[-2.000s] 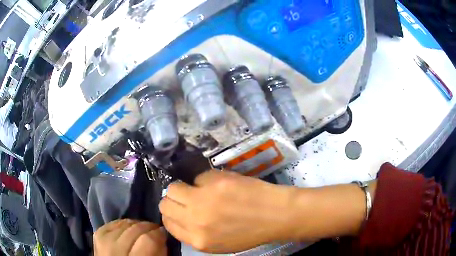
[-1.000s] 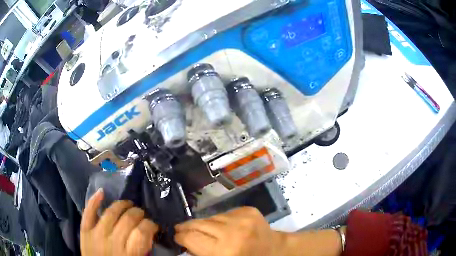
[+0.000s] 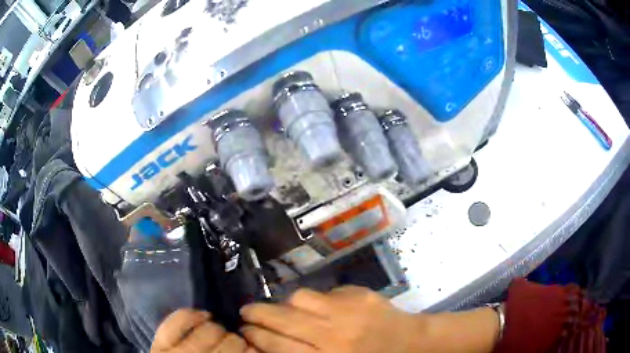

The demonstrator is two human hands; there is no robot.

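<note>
A dark grey garment tube (image 3: 155, 276) with a pale stitch line runs from the left up to the needle area (image 3: 224, 241) of the white overlock machine. A darker black band (image 3: 215, 293) lies along its right side below the needle area. My left hand (image 3: 197, 334) is at the bottom edge, partly cut off, with curled fingers on the grey tube and band. My right hand (image 3: 325, 320) is close beside it, fingertips together on the right edge of the dark fabric. The fabric under the fingers is hidden.
The machine's grey tension dials (image 3: 304, 117), orange label (image 3: 352, 222) and blue control panel (image 3: 435, 52) stand ahead. A grey disc (image 3: 479, 213), snips (image 3: 587, 120) and a black fabric piece (image 3: 530, 38) lie at the right. Dark garments (image 3: 62, 207) are heaped at the left.
My left hand has moved down and right, its raised fingers now curled onto the fabric. My right hand has drawn back from the needle area since the earliest frame. More grey tube shows.
</note>
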